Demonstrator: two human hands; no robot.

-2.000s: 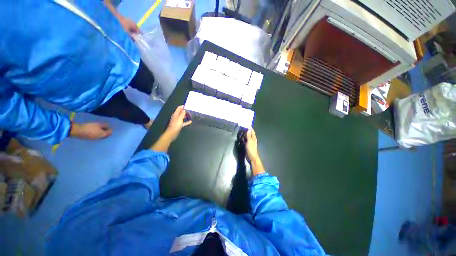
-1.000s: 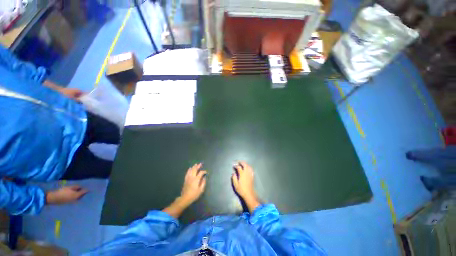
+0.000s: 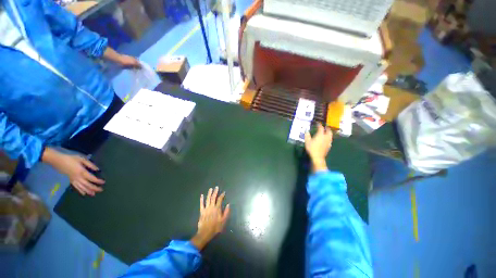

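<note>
Two small retail boxes lie end to end at the tunnel mouth, the far one (image 3: 305,108) on the rollers and the near one (image 3: 298,131) at the table's edge. My right hand (image 3: 318,142) is at the right side of the near box, fingers at its edge; whether it grips is unclear. My left hand (image 3: 212,215) is over the green table (image 3: 239,163), fingers spread, holding nothing. A white block of boxes (image 3: 151,118) stands at the table's far left.
The shrink tunnel (image 3: 310,49) with its roller conveyor (image 3: 277,103) stands at the far side. A coworker in blue (image 3: 49,81) is at left, one hand by the table, the other holding clear plastic (image 3: 133,84). A white sack (image 3: 448,125) is at right.
My right hand has reached forward to the boxes at the tunnel mouth. My left hand stays low over the table. The white rows were pushed together at the far left. The coworker's hand moved nearer the table.
</note>
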